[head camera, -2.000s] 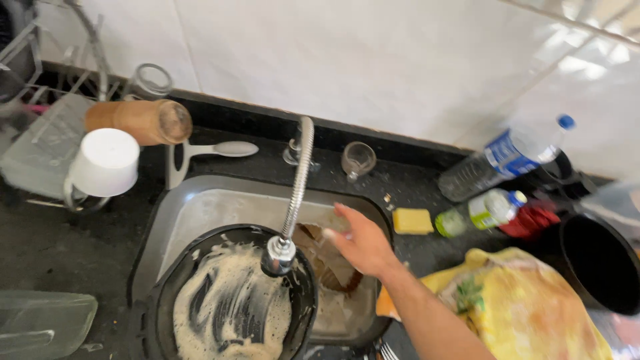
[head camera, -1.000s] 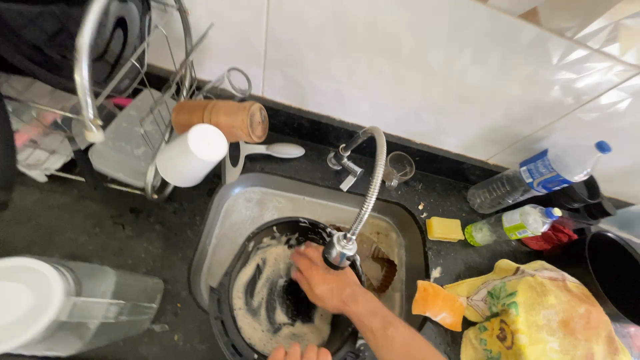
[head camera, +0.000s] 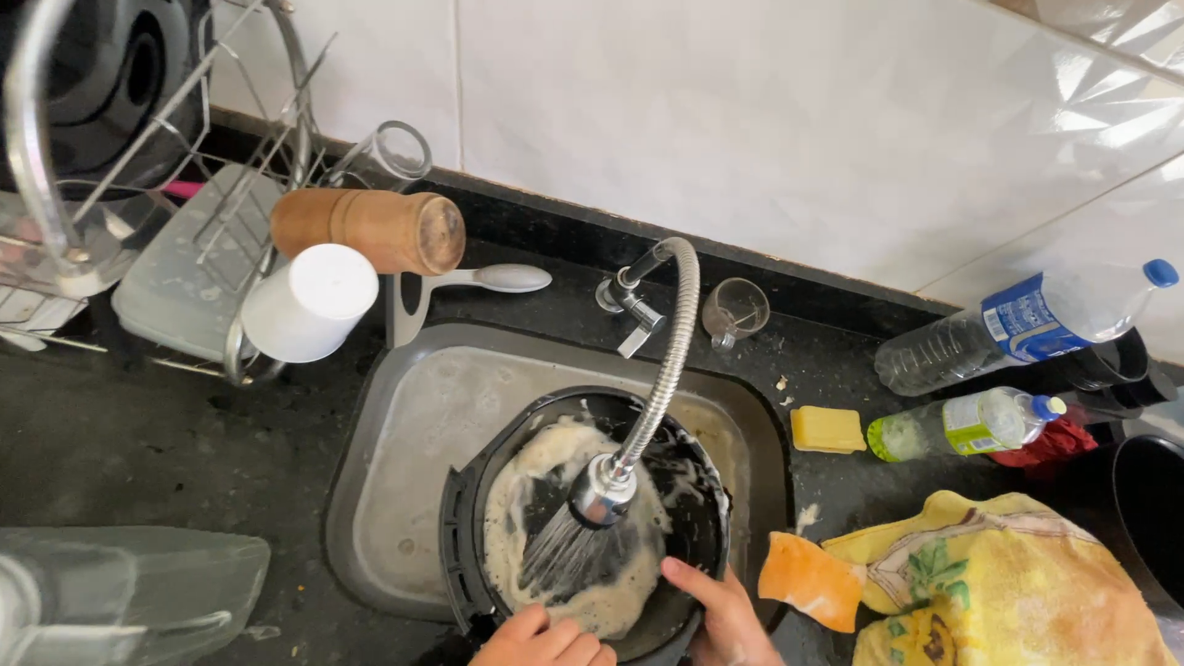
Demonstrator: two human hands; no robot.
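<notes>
Tilted in the steel sink [head camera: 388, 518] is a black round air fryer basket or pan [head camera: 708, 481] with greyish foamy water inside. Water sprays into it from the head [head camera: 603, 495] of a flexible metal faucet [head camera: 683, 342]. My left hand [head camera: 546, 640] is at the basket's near rim, fingers curled over it, partly cut off by the lower edge. My right hand [head camera: 717, 615] grips the right side of the near rim, thumb on the inside wall.
Left: wire dish rack [head camera: 166, 361] with a white cup [head camera: 310, 303], wooden cylinder [head camera: 365, 227] and plastic container. Right: orange cloth [head camera: 812, 581], yellow sponge [head camera: 828, 430], plastic bottles [head camera: 990, 421] and patterned towel [head camera: 1027, 573]. A glass cup [head camera: 735, 310] stands behind the sink.
Water now sprays from the faucet head. My right hand, inside the basket a second ago, has moved to its near right rim. My left hand has come into view at the near rim.
</notes>
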